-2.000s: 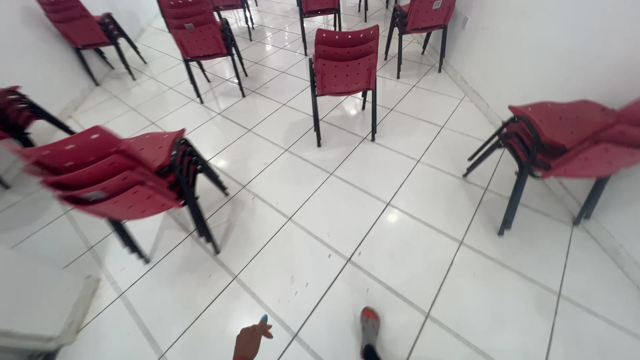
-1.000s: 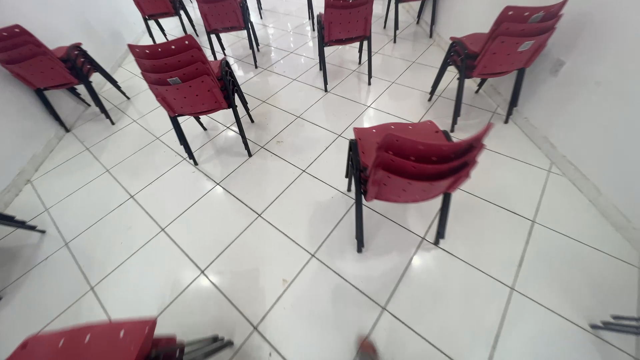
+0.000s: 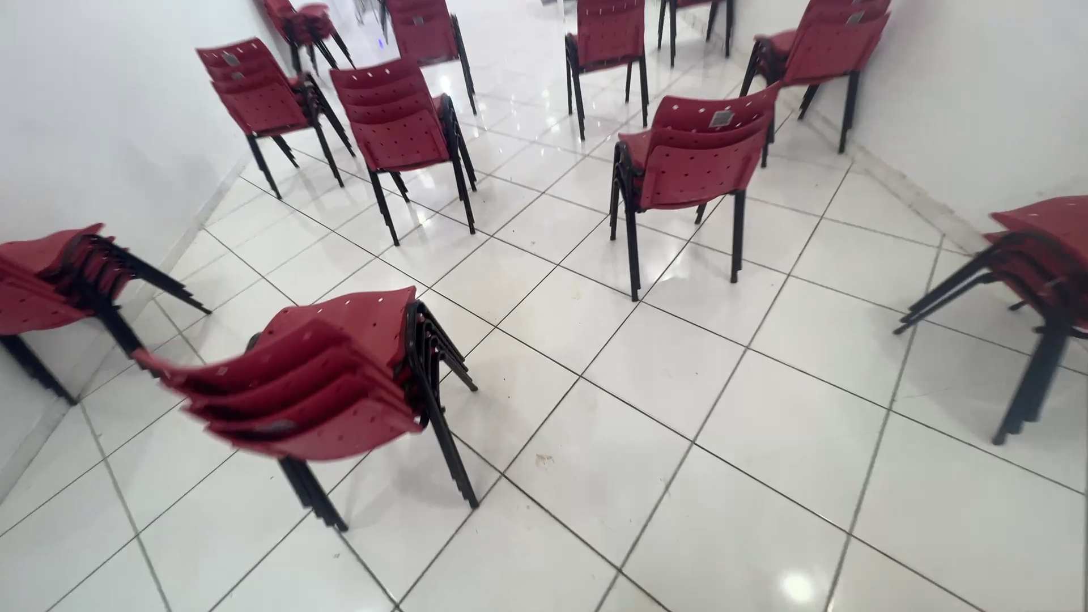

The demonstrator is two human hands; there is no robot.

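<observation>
Neither of my hands shows in the head view now, so what they hold or touch is hidden. Closest to me, at lower left, stands a stack of red plastic chairs (image 3: 314, 382) with black metal legs. Another stack of red chairs (image 3: 705, 161) is right of centre, its backs towards me. At the right edge a further chair stack (image 3: 1045, 246) is partly cut off, and one more (image 3: 42, 280) is cut off at the left edge.
Farther back stand more red chair stacks, among them one at upper left (image 3: 395, 119) and one at upper right (image 3: 833, 42). White walls (image 3: 977, 93) bound the room on both sides. The floor (image 3: 629, 459) is glossy white tile with dark joints.
The view has moved forward through the room between the chairs. A hand and a shoe at the bottom edge two seconds ago are out of view now.
</observation>
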